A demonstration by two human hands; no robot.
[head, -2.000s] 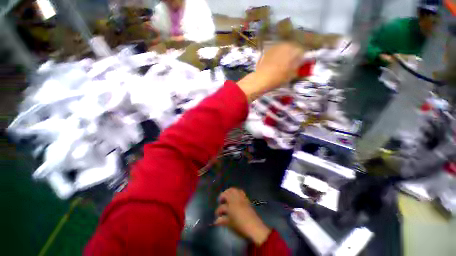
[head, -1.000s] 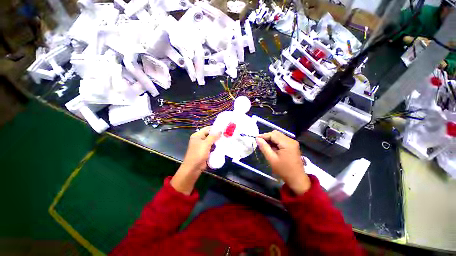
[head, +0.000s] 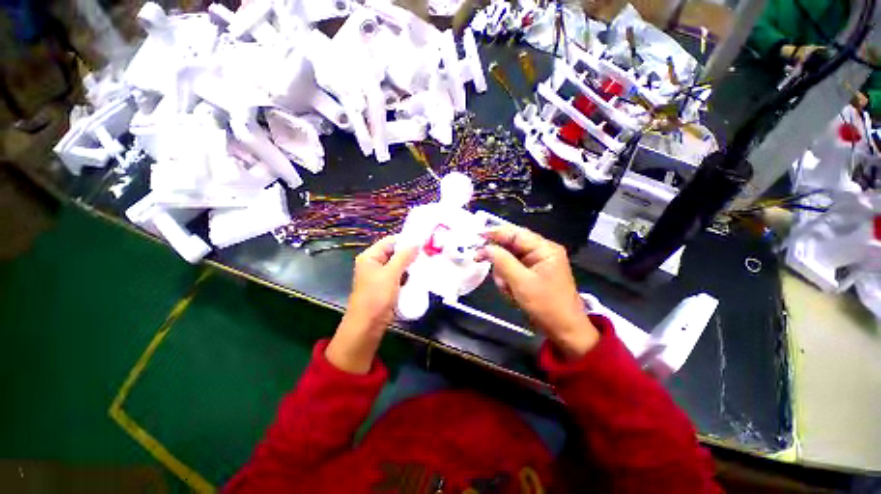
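Note:
A white figure-shaped body (head: 417,232) with round lobes and a red centre piece is held over the bench's front edge. Its long thin leg points to the lower right. My left hand (head: 375,289) grips its left side beside the red piece. My right hand (head: 537,282) is at its right side, with thumb and fingertips pinched together at the body's surface. Whatever small part is between the right fingertips is too small and blurred to tell. The wire harness (head: 372,214) lies just behind the body.
White housings (head: 261,87) are heaped at the left. Bodies with red parts (head: 580,111) are stacked at the back. The black screwdriver (head: 691,217) hangs over the screw holder (head: 633,198). A white armed shell (head: 681,333) lies at the right. A person's green sleeve (head: 784,27) shows at top right.
The body has tilted a little in my hands, and my right fingertips have moved slightly up and left against it. The screwdriver has shifted and hangs lower, over the screw holder.

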